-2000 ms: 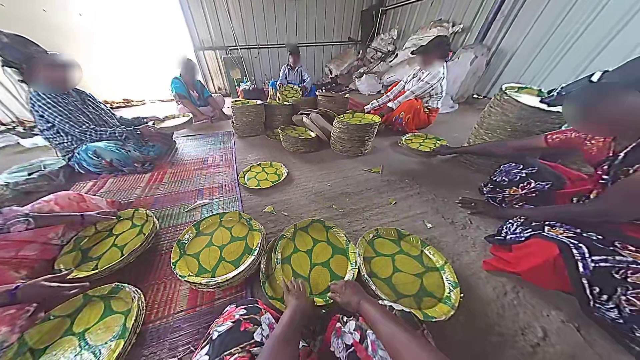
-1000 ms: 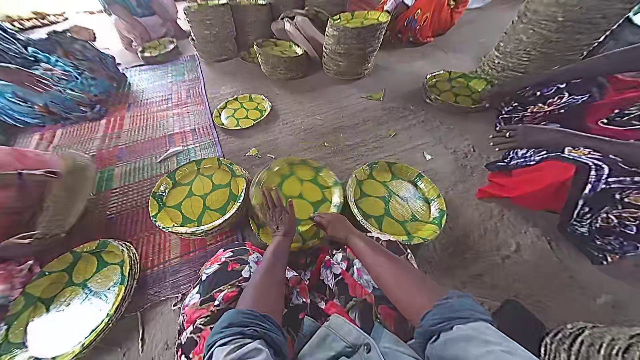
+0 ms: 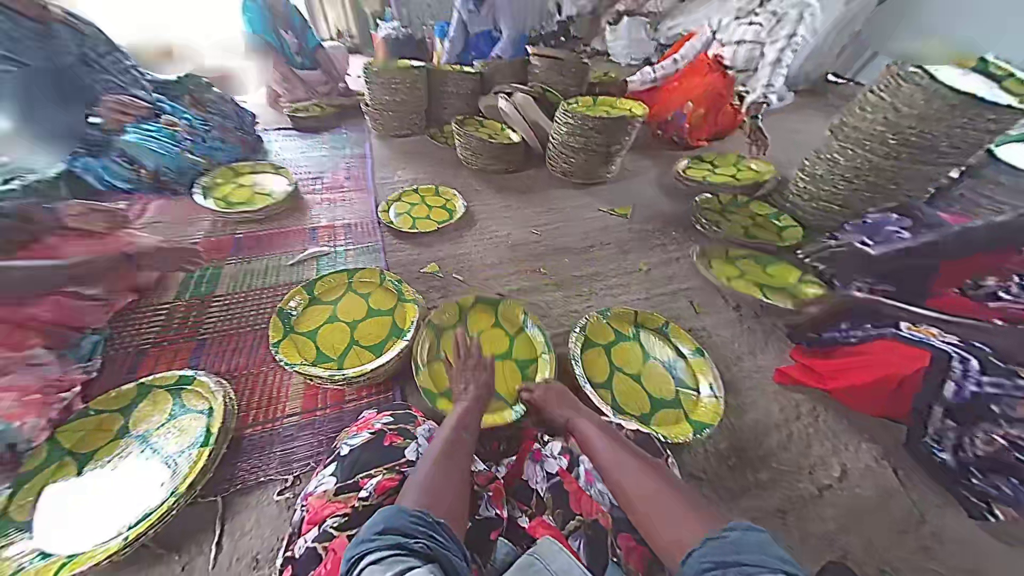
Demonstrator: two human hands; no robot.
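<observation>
A round green plate with a yellow leaf pattern (image 3: 508, 340) is in front of me, just above my floral-clad lap. My left hand (image 3: 470, 370) lies on its face with the fingers spread. My right hand (image 3: 550, 402) grips the plate's lower right rim, fingers closed. A stack of like plates (image 3: 344, 324) stands to the left, partly on the mat's edge. To the right, close to my right hand, lies another stack of patterned plates (image 3: 644, 372) on the floor. What lies beneath the middle plate is hidden.
A woven red mat (image 3: 248, 320) covers the left floor, with a plate stack (image 3: 128, 464) at lower left. A single plate (image 3: 422, 209) lies ahead. Tall plate stacks (image 3: 596, 144) stand farther back; a leaning stack (image 3: 888, 136) is at right. Several people sit around; one co-worker's hand (image 3: 756, 134) hangs near plates.
Two seconds ago both my hands were at the middle plate's near rim; now my left hand lies on its face. A plate stands on the mat at upper left. The view has tilted.
</observation>
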